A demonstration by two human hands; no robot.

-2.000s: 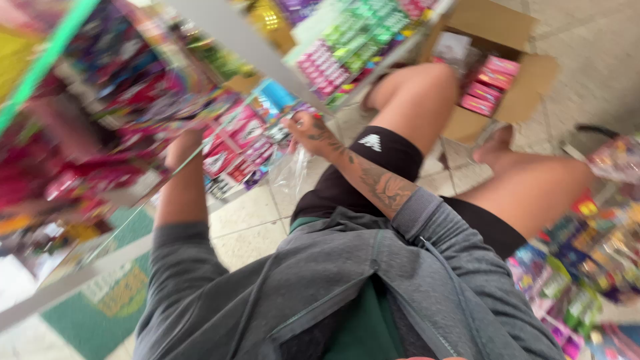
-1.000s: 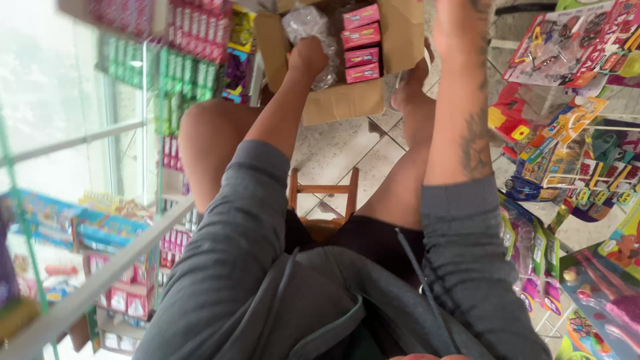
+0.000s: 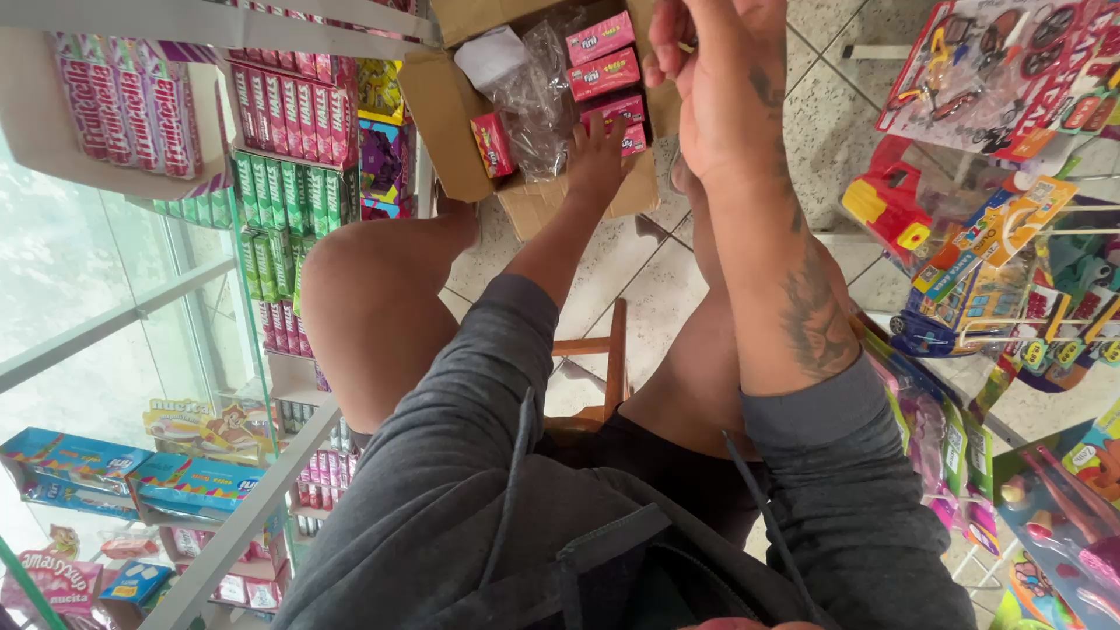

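My left hand (image 3: 601, 156) reaches into an open cardboard carton (image 3: 449, 131), its fingers spread over the lower pink Fini candy boxes (image 3: 615, 111). Whether it grips one is not clear. More pink boxes (image 3: 602, 74) lie in a column just above it. Crumpled clear plastic (image 3: 535, 101) fills the carton's middle, with a white paper (image 3: 492, 57) at its upper left. A red-pink box (image 3: 492, 145) rests by the left wall. My right hand (image 3: 696, 74), partly cut off by the top edge, hovers by the carton's right side, fingers loosely bent, with nothing visible in it.
Shelves of Halls packs (image 3: 293, 114) and a tray of Fruittella sticks (image 3: 122, 105) stand at the left, behind glass and metal rails (image 3: 254, 516). Packaged toys (image 3: 989, 79) hang on a wire rack at the right. Part of a wooden stool (image 3: 615, 359) shows between my legs.
My left hand has moved right from the clear plastic to the pink boxes. Two seconds ago it was outside the carton. The view has turned strongly since the first frame.
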